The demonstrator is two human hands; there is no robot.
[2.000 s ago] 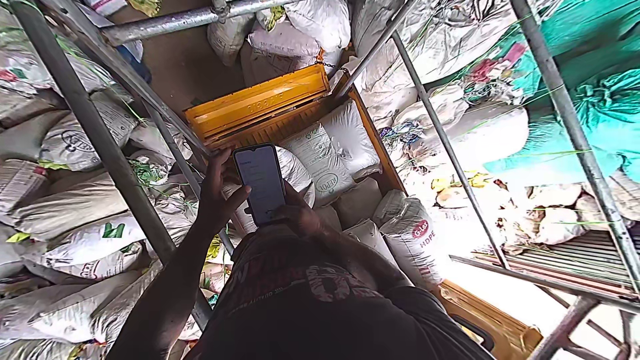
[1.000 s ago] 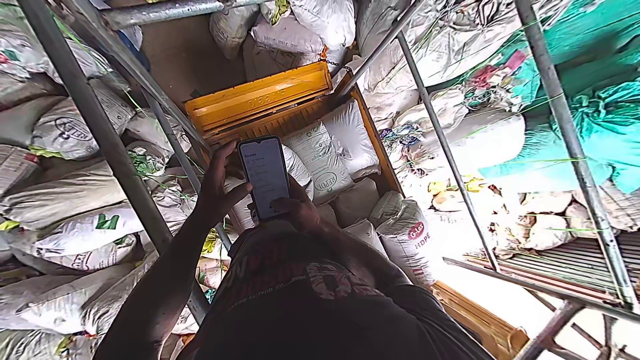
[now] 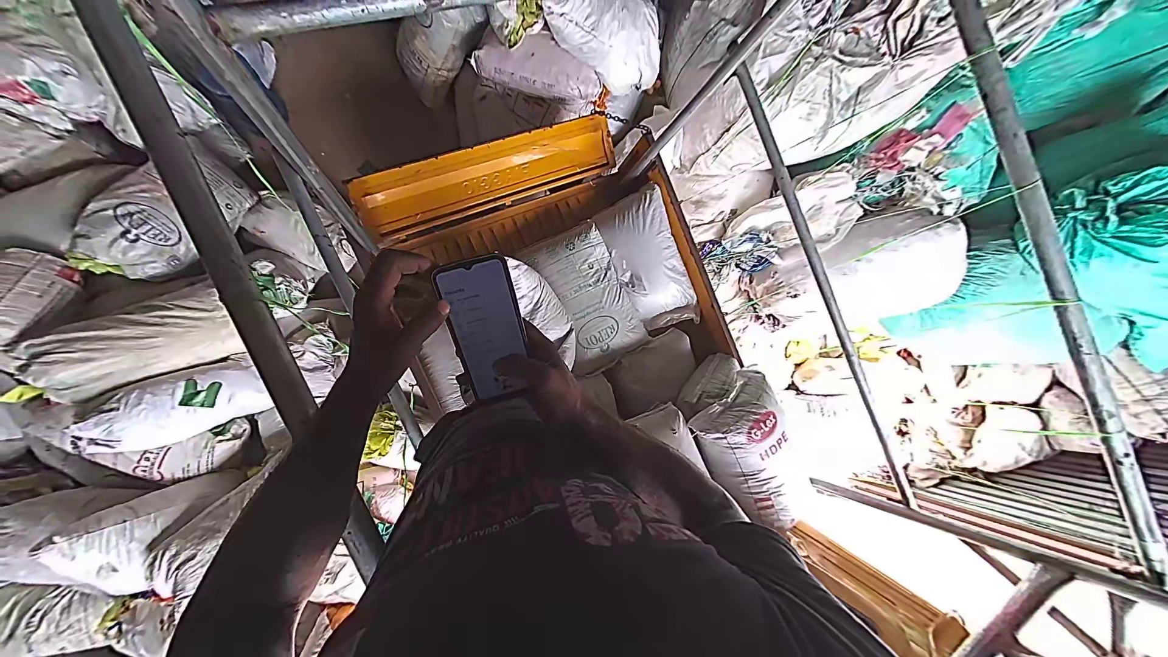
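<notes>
A smartphone [image 3: 479, 319] with a lit screen is held upright in front of my chest. My left hand [image 3: 392, 315] is at its upper left edge, thumb tip against the side and index finger bent near the top corner. My right hand [image 3: 540, 370] grips the lower right of the phone, its thumb over the bottom of the screen; its other fingers are mostly hidden behind the phone. Beyond the phone, white woven sacks [image 3: 575, 292] lie in a yellow metal truck bed.
The yellow tailgate [image 3: 484, 178] hangs at the bed's far end. Grey metal poles [image 3: 196, 219] rise on both sides. Stacked sacks [image 3: 137, 338] fill the left; more sacks and green sheeting [image 3: 1095, 255] lie right. A bulging sack [image 3: 744, 438] stands by my right arm.
</notes>
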